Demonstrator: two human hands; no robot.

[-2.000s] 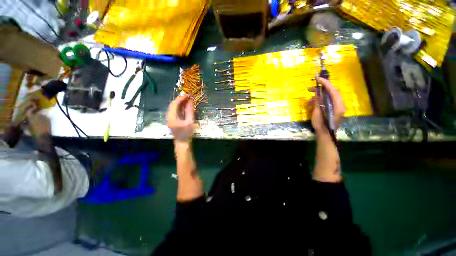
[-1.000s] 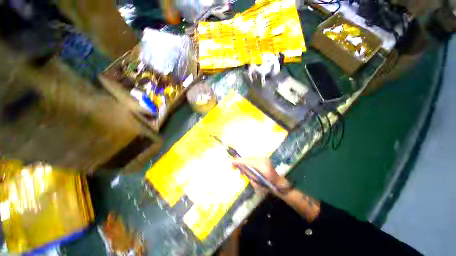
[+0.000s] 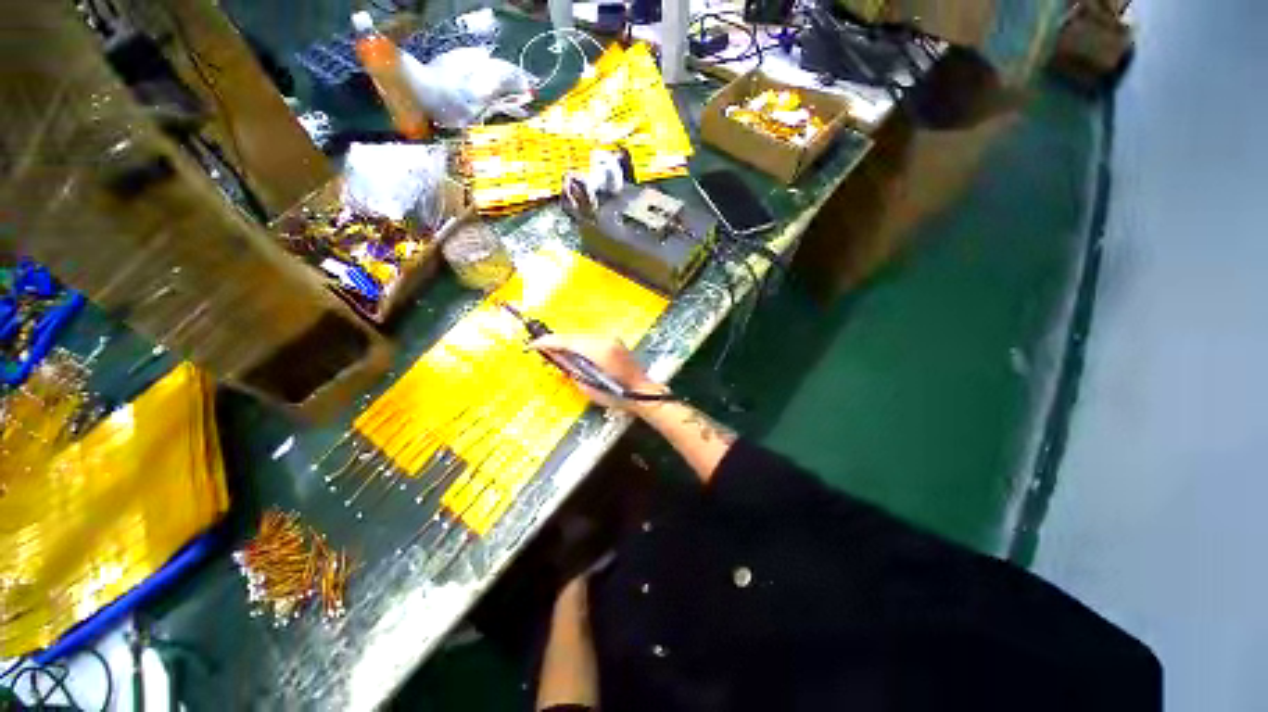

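Note:
The yellow-orange flexible circuit panel (image 3: 466,376) lies flat on the bench, with thin lead wires (image 3: 364,473) projecting from its lower-left edge. My right hand (image 3: 612,370) is over the panel near the bench's front edge. It holds the dark pen-like soldering iron (image 3: 584,369), its tip end pointing to the upper left over the panel. Whether the tip touches the panel cannot be told. My left hand (image 3: 581,563) is low, below the bench's front edge, dark and mostly hidden. A pile of loose orange-brown leads (image 3: 295,563) lies left of the panel.
Stacked panels (image 3: 132,487) lie at left on a blue tray. An open cardboard box (image 3: 299,369), a round tin (image 3: 477,257) and a box of mixed parts (image 3: 369,257) stand beyond the panel. The dark box (image 3: 647,234), a phone (image 3: 734,203) and a small parts box (image 3: 779,123) are to the right.
The view has turned to the right. My left hand has left the lead pile and is now below the bench edge. My right hand still holds the iron over the panel.

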